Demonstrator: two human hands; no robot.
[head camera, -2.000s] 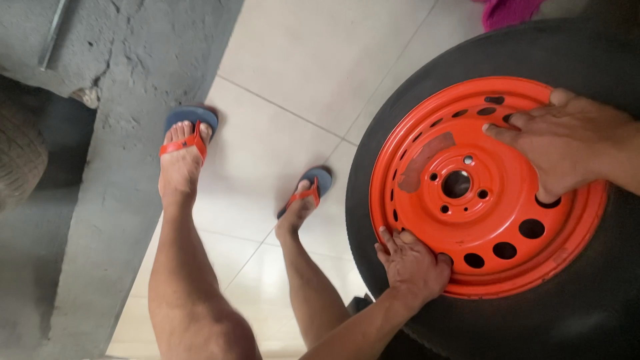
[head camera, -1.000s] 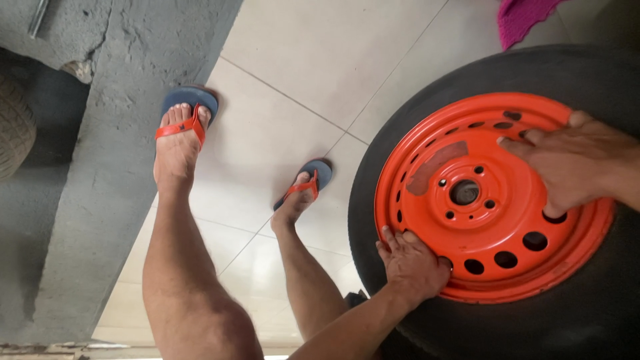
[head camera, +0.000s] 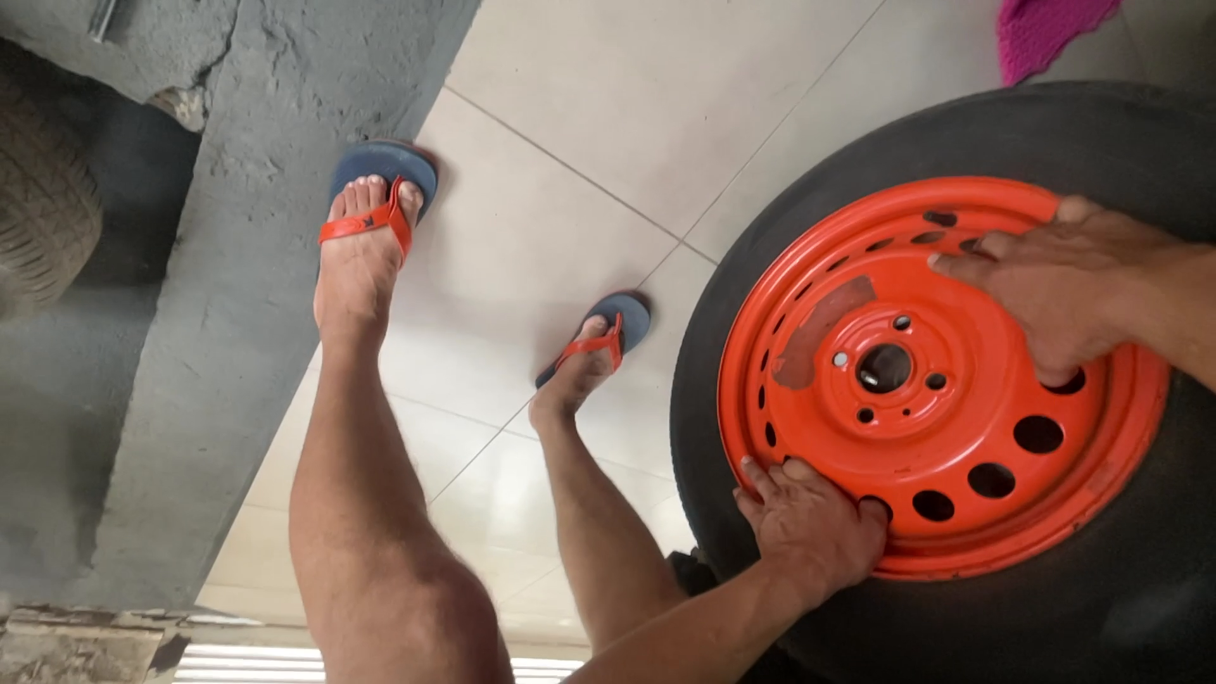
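A wheel with an orange-red steel rim (head camera: 893, 456) and a black tyre (head camera: 750, 275) fills the right side, its face towards me. My left hand (head camera: 812, 527) reaches up from the bottom and grips the rim's lower left part, its thumb at one of the round holes. From the right edge, my right hand (head camera: 1073, 285) lies over the upper right of the rim. Its fingers are spread across the metal and its thumb tip is at another hole. Around the dark centre bore are several bolt holes. What lies behind the wheel is hidden.
My feet, in blue flip-flops (head camera: 380, 157) with orange straps, rest by the grey concrete edge (head camera: 190, 313) and on the tiled floor (head camera: 570, 104). Another tyre (head camera: 43, 199) shows at the far left. A magenta cloth (head camera: 1045, 38) lies at the top right.
Both hands stay on the rim in much the same places. The view has shifted slightly, and less of the magenta cloth was in view two seconds ago.
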